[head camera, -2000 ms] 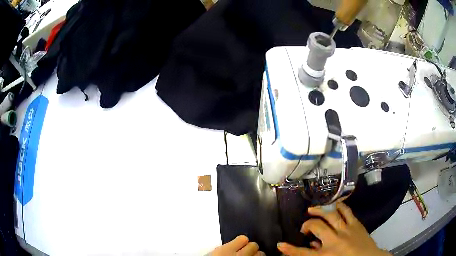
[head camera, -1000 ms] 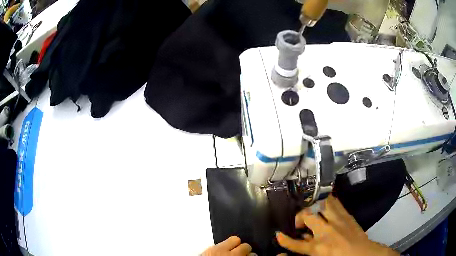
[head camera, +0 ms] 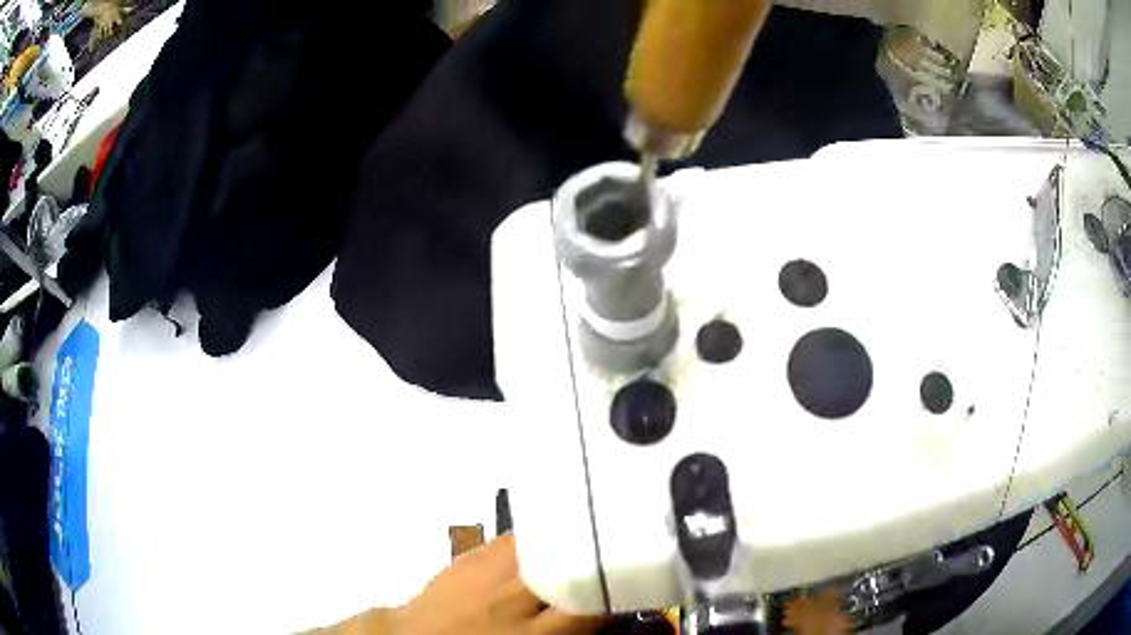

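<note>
The white machine head (head camera: 769,310) fills the right half of the view, now very close. My left hand (head camera: 478,598) is at the bottom edge, beside the left end of the head, its fingers partly hidden by the head. A narrow dark edge (head camera: 502,511) stands just above it; I cannot tell whether the hand holds it. Of my right hand (head camera: 819,614), only a small skin-coloured part shows at the bottom, behind the metal parts at the front of the head. Black cloth (head camera: 974,593) shows below the head at the right. The needle area is hidden.
Large black cloth heaps (head camera: 273,149) lie at the back left and behind the head. A wooden-handled tool (head camera: 695,62) stands in the grey knob (head camera: 616,254). Snips (head camera: 1069,531) lie at the right. A small brown patch (head camera: 465,540) is on the white table (head camera: 261,459).
The view has moved in closer over the machine head. My left hand has moved up beside the head's left end. The black panel under the needle and most of my right hand are now out of sight.
</note>
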